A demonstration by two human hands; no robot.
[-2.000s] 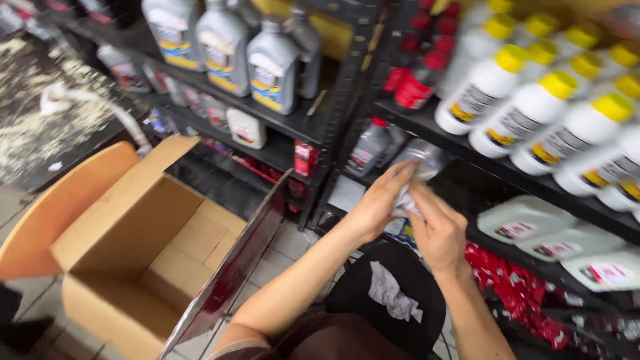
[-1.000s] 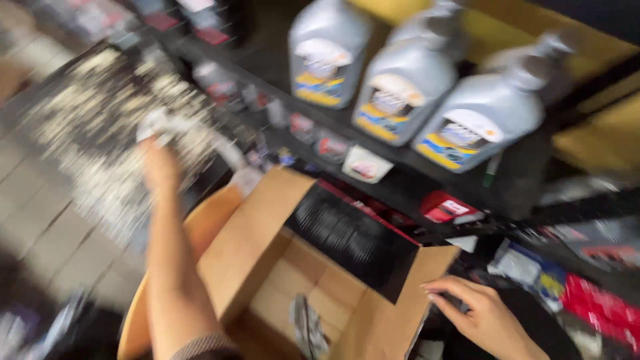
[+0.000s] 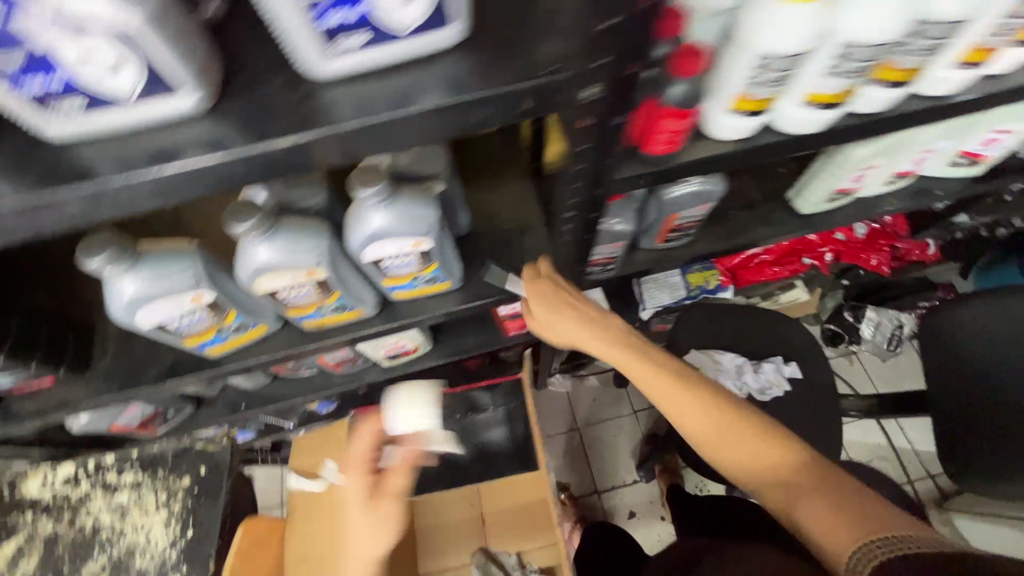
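My left hand (image 3: 380, 472), blurred, grips a white paper roll (image 3: 414, 406) with a loose end, above the open cardboard box (image 3: 480, 512). My right hand (image 3: 556, 308) reaches to the shelf beside the grey bottles, its fingers closed on a small flat object with a dark blade-like end (image 3: 502, 278); its exact kind is unclear. The nearest grey bottle (image 3: 404, 232) stands just left of that hand. Crumpled white paper (image 3: 744, 374) lies on the black stool seat (image 3: 696, 328) at the right.
Black metal shelves (image 3: 304, 136) with jugs run across the front. White bottles (image 3: 840, 72) stand at the upper right, above red plastic packets (image 3: 832, 252). A dark surface (image 3: 96, 504) with pale crumbs is at lower left, a black chair (image 3: 976, 384) at far right.
My left hand, a second ago reaching over the crumb-covered surface, is now over the box with the paper roll. My right hand has left the box flap for the shelf and holds the small flat object.
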